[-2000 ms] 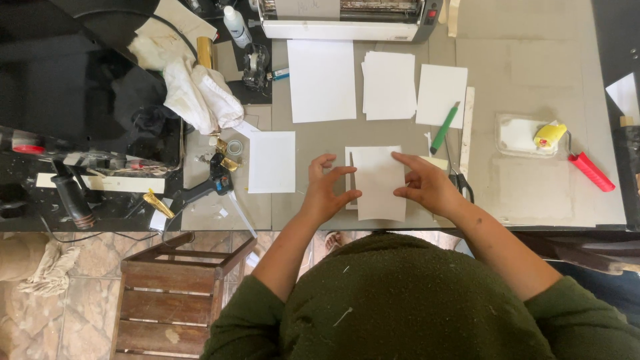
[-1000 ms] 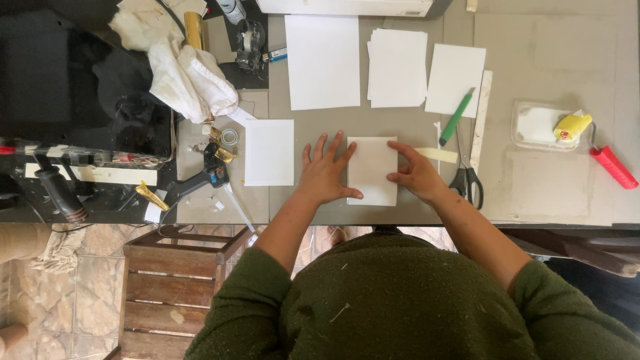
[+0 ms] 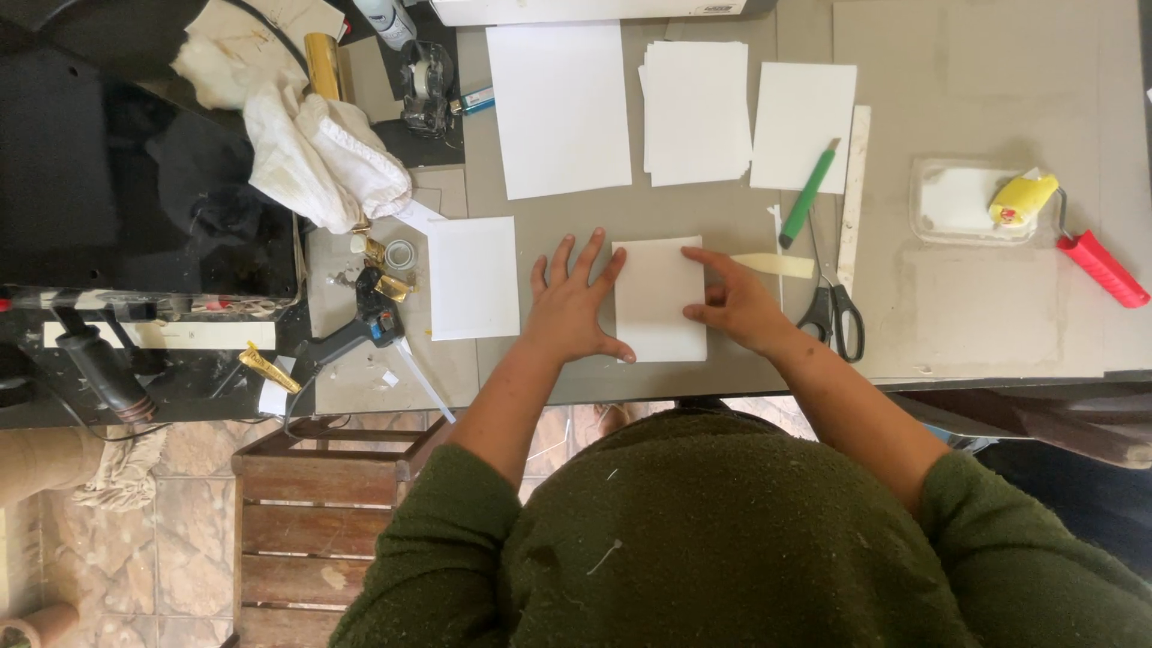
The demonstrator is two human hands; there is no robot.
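Note:
A small white rectangular piece, card or paper (image 3: 660, 301), lies flat on the grey-brown work surface between my hands. My left hand (image 3: 573, 306) is spread palm down beside it, thumb and index finger along its left edge. At its right edge, the fingertips of my right hand (image 3: 731, 297) touch the top corner and the side. To the right of that hand are a pale flat tool (image 3: 774, 265), a green craft knife (image 3: 809, 194) and black-handled scissors (image 3: 832, 315). A white panel with folded-looking borders (image 3: 473, 279) lies left of my left hand.
Behind my hands lie a large white sheet (image 3: 562, 112), a paper stack (image 3: 697, 112) and another sheet (image 3: 803, 126). A worn ruler (image 3: 853, 193) stands right of these. Further right, a paint roller (image 3: 1026, 198) rests on a plastic tray (image 3: 945, 236). A glue gun (image 3: 364, 319) and white cloth (image 3: 315, 162) are left.
My left hand, earlier raised with a thin strip or edge near its fingers, now lies spread on the surface. The white piece now lies flat. The view has shifted closer to the table.

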